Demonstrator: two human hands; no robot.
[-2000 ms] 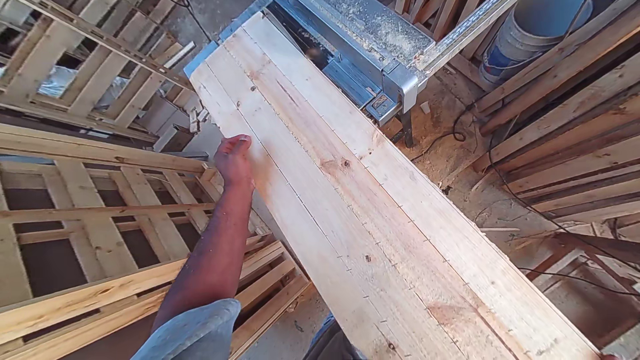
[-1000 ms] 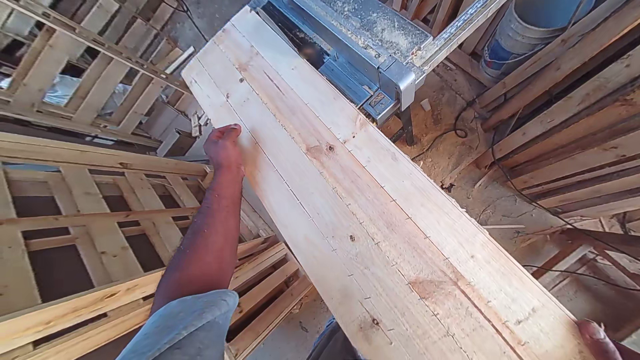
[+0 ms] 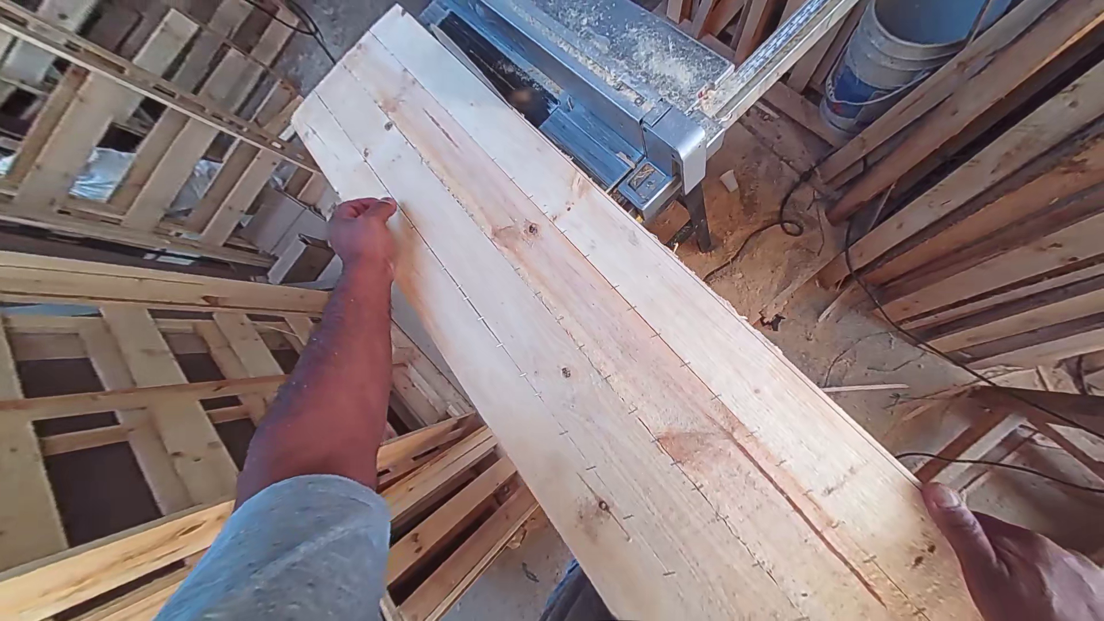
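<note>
A wide, pale wooden panel of joined boards (image 3: 561, 319) runs diagonally from the upper left to the lower right, with dark pencil-like marks along its seams. Its far end lies over the table saw (image 3: 595, 95), whose blade I cannot see. My left hand (image 3: 364, 228) grips the panel's left edge near the far end, fingers curled and partly hidden. At the lower right, my right hand (image 3: 1005, 548) holds the near right edge, its thumb on top and its fingers out of sight below.
Slatted wooden frames (image 3: 164, 379) stand at the left, more at the upper left. Long boards (image 3: 992, 207) lean at the right beside a plastic bucket (image 3: 888, 65). A black cable (image 3: 897, 328) crosses the sawdust-strewn floor (image 3: 742, 207) by the saw's leg.
My right hand, barely showing at the lower right edge two seconds ago, has come further into view on the panel. The panel's far end has shifted slightly up and left over the saw.
</note>
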